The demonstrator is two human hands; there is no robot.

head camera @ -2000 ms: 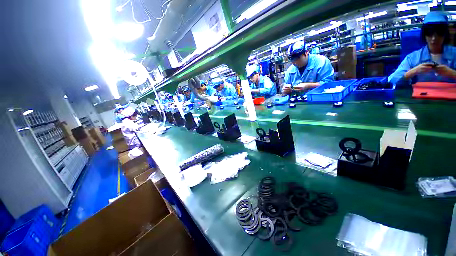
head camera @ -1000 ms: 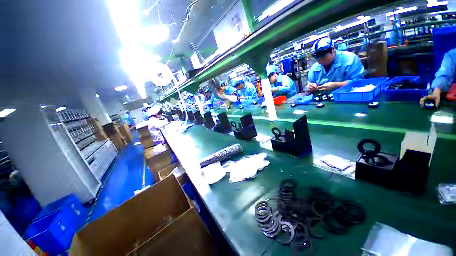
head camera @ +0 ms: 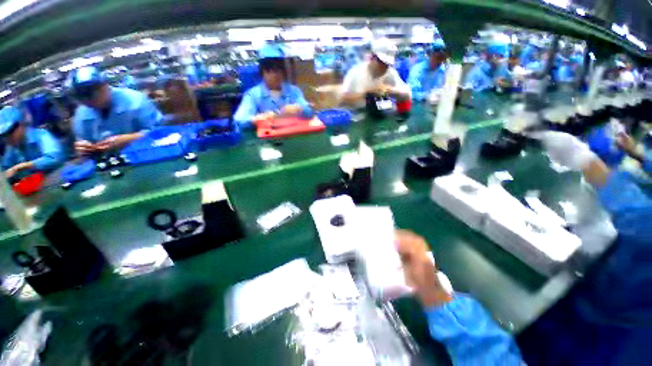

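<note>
My right hand [head camera: 420, 266] comes in from the lower right in a light blue sleeve, blurred. It grips a white flat piece [head camera: 380, 250], upright and blurred; which kind of piece it is I cannot tell. A white stack with a round hole [head camera: 333, 227] stands just left of it. Below lie a loose pile of shiny clear bags [head camera: 329, 318], some with small contents, and a flat whitish stack of bags [head camera: 266, 292] to their left. My left hand is not in view.
A dark blurred heap of rings [head camera: 154, 322] lies lower left. Open black boxes [head camera: 204, 229] stand along the line. Long white blocks [head camera: 504, 220] lie to the right. Another person's arm [head camera: 618, 189] reaches over the bench at far right. Workers sit opposite behind blue trays [head camera: 161, 145].
The view has swung from the left end of the bench to the right. My right hand with the white piece, the white stack and the bag pile have come into view.
</note>
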